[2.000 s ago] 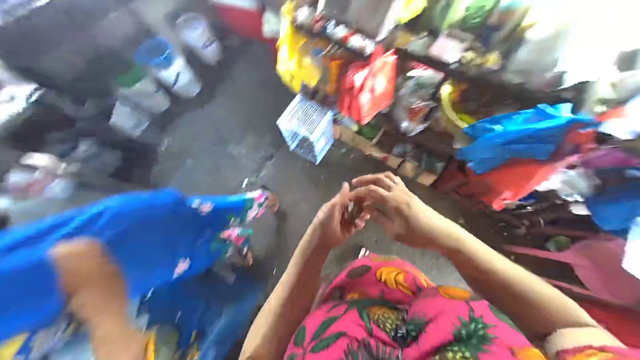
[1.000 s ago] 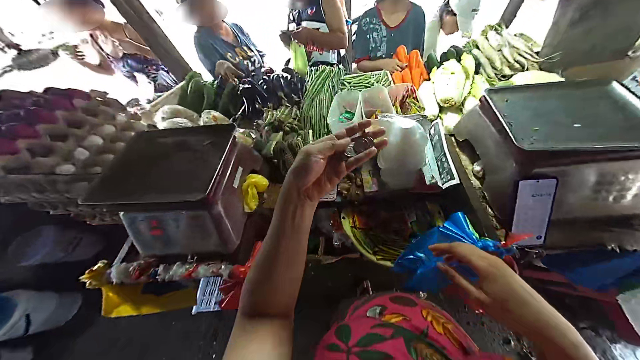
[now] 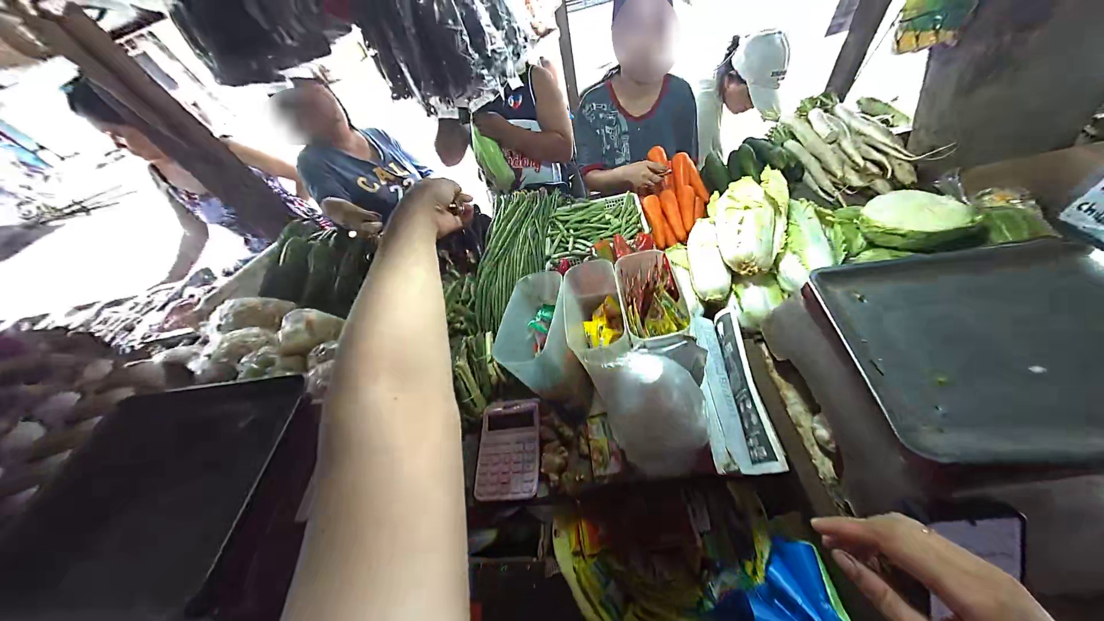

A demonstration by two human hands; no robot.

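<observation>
My left hand [image 3: 437, 207] reaches far forward over the stall, its fingers curled; something small shows between them, too small to name. It is in front of a person in a dark blue shirt, above dark eggplants. My right hand [image 3: 914, 552] hangs at the lower right with its fingers apart, holding nothing, beside a blue plastic bag [image 3: 789, 582] and the right scale. Between my arms lie a pink calculator [image 3: 508, 450], clear plastic containers [image 3: 595, 323] with small packets, and string beans [image 3: 517, 250]. Carrots [image 3: 677, 197] and napa cabbage [image 3: 749, 224] lie farther back.
Flat dark scale trays stand at the left [image 3: 164, 492] and right [image 3: 975, 345]. Black plastic bags [image 3: 414, 43] hang overhead at the front. Several people stand across the stall; one touches the carrots. White radishes [image 3: 849, 142] are at the back right, and wrapped vegetables [image 3: 259, 336] at the left.
The view has swung from the floor up to the stall. My left hand, raised with spread fingers one second ago, is now stretched forward toward the people. My right hand is off the blue bag.
</observation>
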